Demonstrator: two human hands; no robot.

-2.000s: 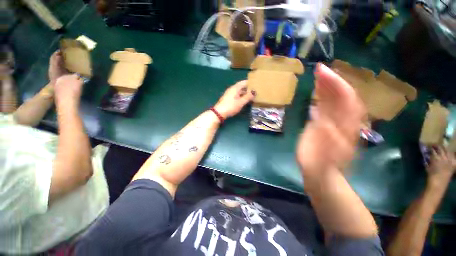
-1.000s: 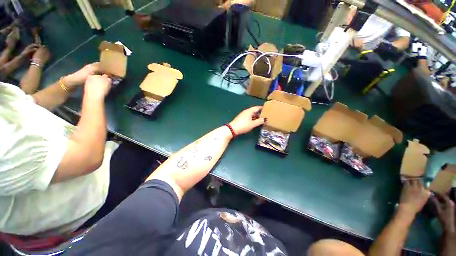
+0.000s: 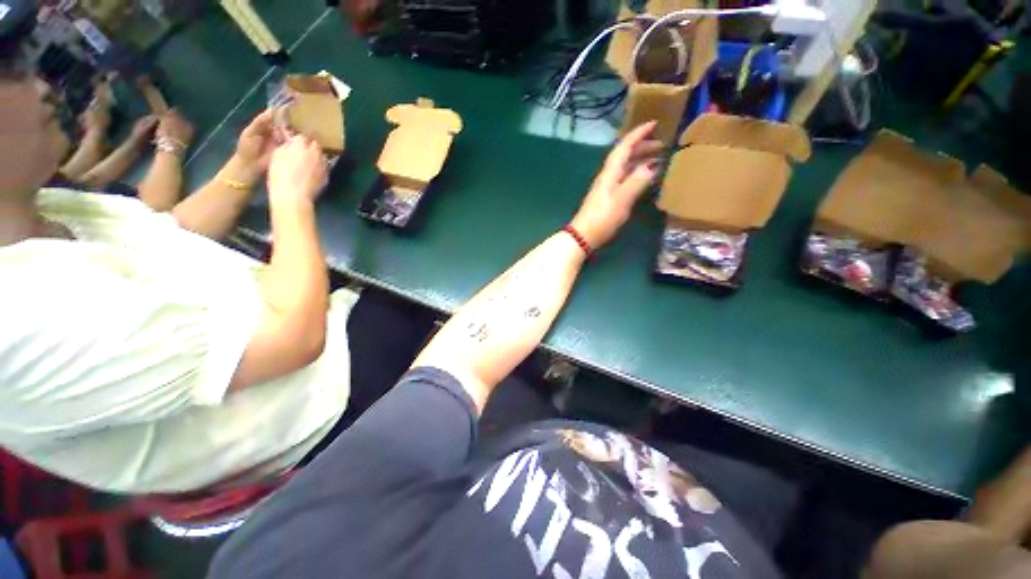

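Observation:
An open tuck-top carton (image 3: 701,258) stands on the green bench in front of me, its plain brown lid raised and a shiny poly bag of parts inside. My left hand (image 3: 622,181) is beside the lid's left edge, empty, with fingers spread; whether a fingertip touches the lid is unclear. Two more open cartons stand to the right, one with a bag of parts (image 3: 848,262) and one tilted beside it (image 3: 933,296). A blurred patch of skin at the bottom right edge may be my right arm; its hand cannot be made out.
A person (image 3: 170,305) at my left holds a small carton (image 3: 314,119). Another open carton (image 3: 396,204) stands between us. Behind are a brown box (image 3: 653,111), a blue bin (image 3: 741,96), white cords and black equipment (image 3: 458,32). Another arm shows at the lower right edge.
My raised right hand has dropped out of the middle of the view. My left hand has come off the carton lid and opened. The view has turned left.

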